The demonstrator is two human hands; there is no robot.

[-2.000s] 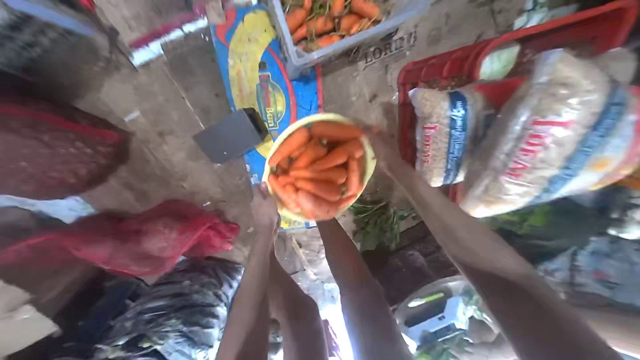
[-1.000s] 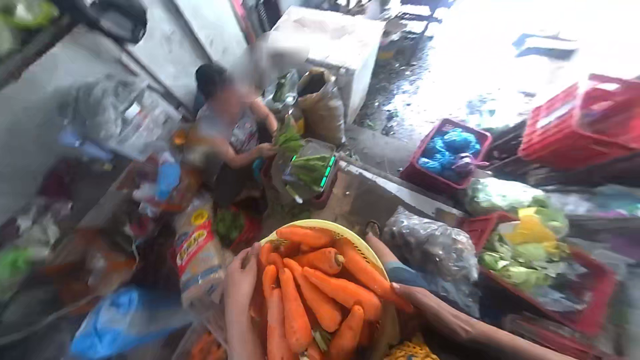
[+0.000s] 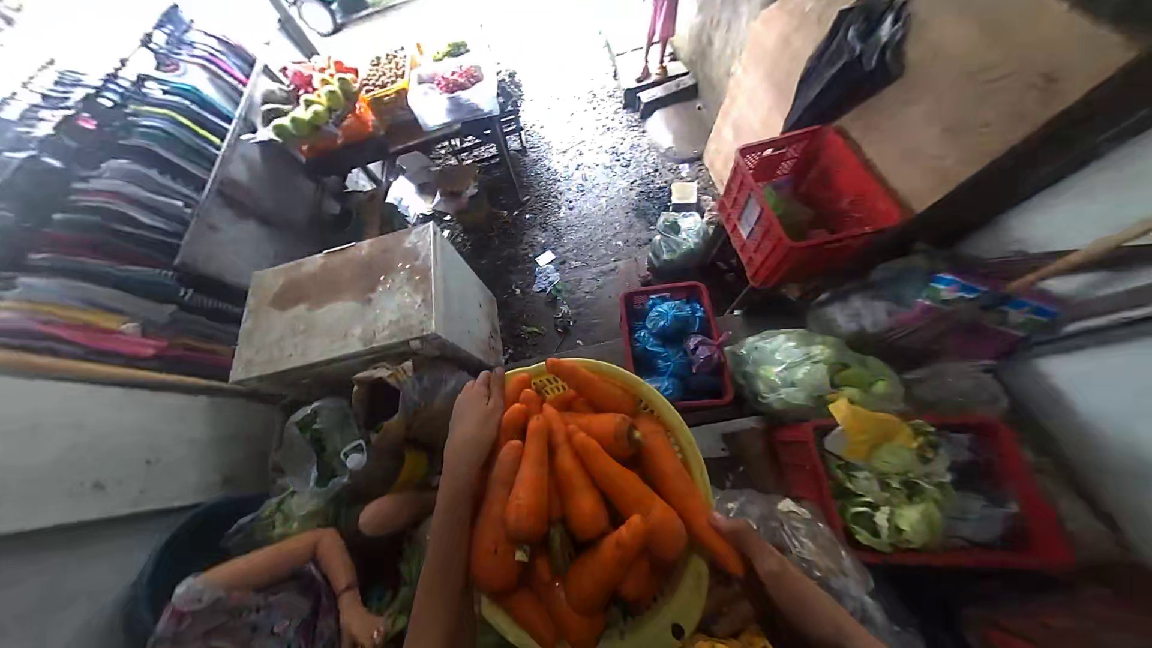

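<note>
A round yellow plastic basket (image 3: 688,450) heaped with carrots (image 3: 576,486) is at the bottom centre of the head view. My left hand (image 3: 477,405) grips the basket's upper left rim, fingers over the edge. On the right side, my right hand (image 3: 733,535) holds the rim, beside the tip of a long carrot. My fingers under the rim are hidden. Part of the basket's lower side runs out of the frame.
Another person's arm (image 3: 306,558) is at lower left. A white metal box (image 3: 351,297) stands ahead left. A red crate with blue bags (image 3: 675,288) lies just beyond the basket; a red crate of leafy greens (image 3: 1017,486) is at right. Farther off is a red crate (image 3: 756,243).
The view has swung up from the floor, past a seated person, to the wet passage. Both hands hold the carrot basket throughout.
</note>
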